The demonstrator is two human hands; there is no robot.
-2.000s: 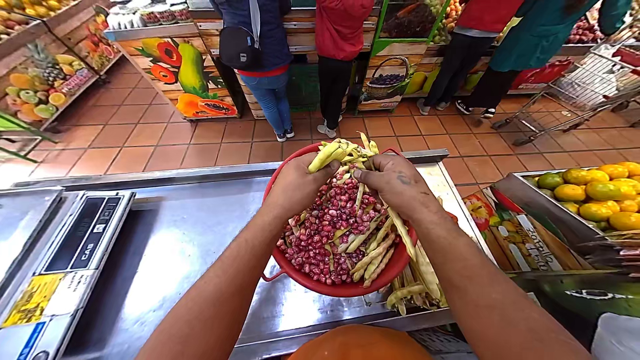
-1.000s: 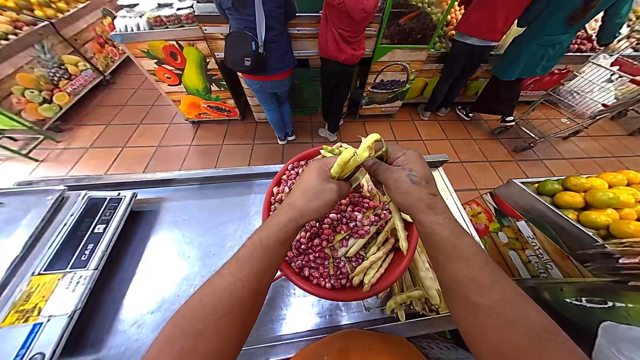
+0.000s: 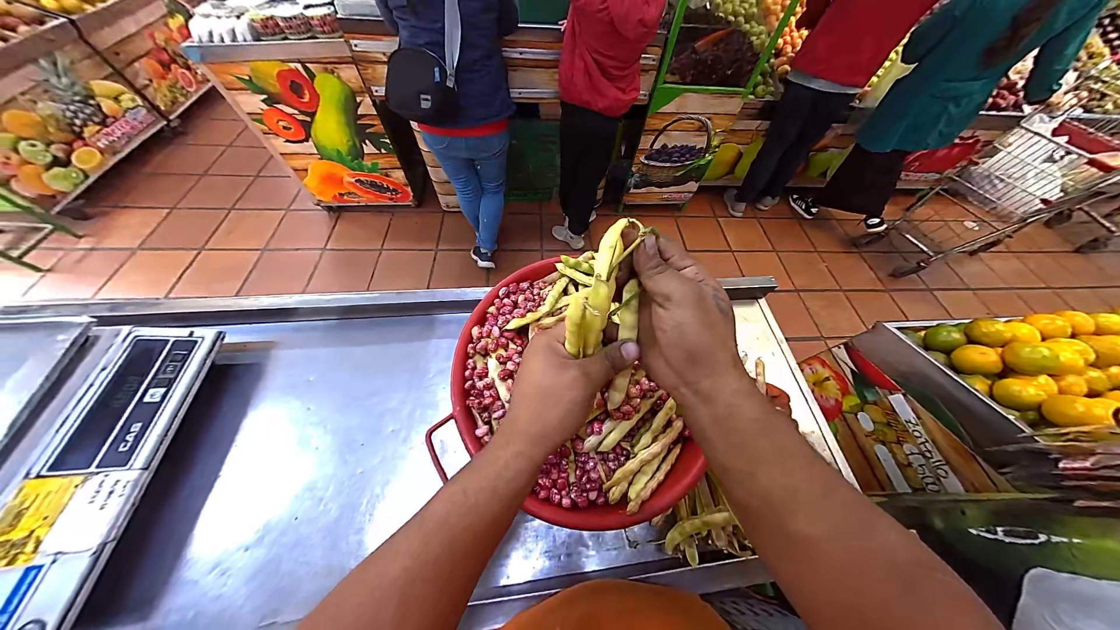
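My left hand (image 3: 569,381) grips a bunch of yellow-green bean pods (image 3: 598,297), which stand up out of the fist. Thumb and fingers of my right hand (image 3: 682,306) pinch the pods near their top ends. Both hands are above a red plastic colander (image 3: 573,518) with a side handle. Inside it are speckled red and white beans (image 3: 564,477) and, on the right side, several pale pods (image 3: 647,455). More pods (image 3: 704,521) lie on the counter, partly under my right forearm.
A steel counter (image 3: 350,385) bears the colander and a digital scale (image 3: 114,420) at the left. A crate of yellow-orange fruit (image 3: 1032,359) stands at the right. Beyond the tiled floor, several people stand by produce stalls, with a wire shopping cart (image 3: 1006,184) at the far right.
The pod bunch now stands more upright in my left hand, with that hand a little lower. My right fingers have moved to the pods' top ends.
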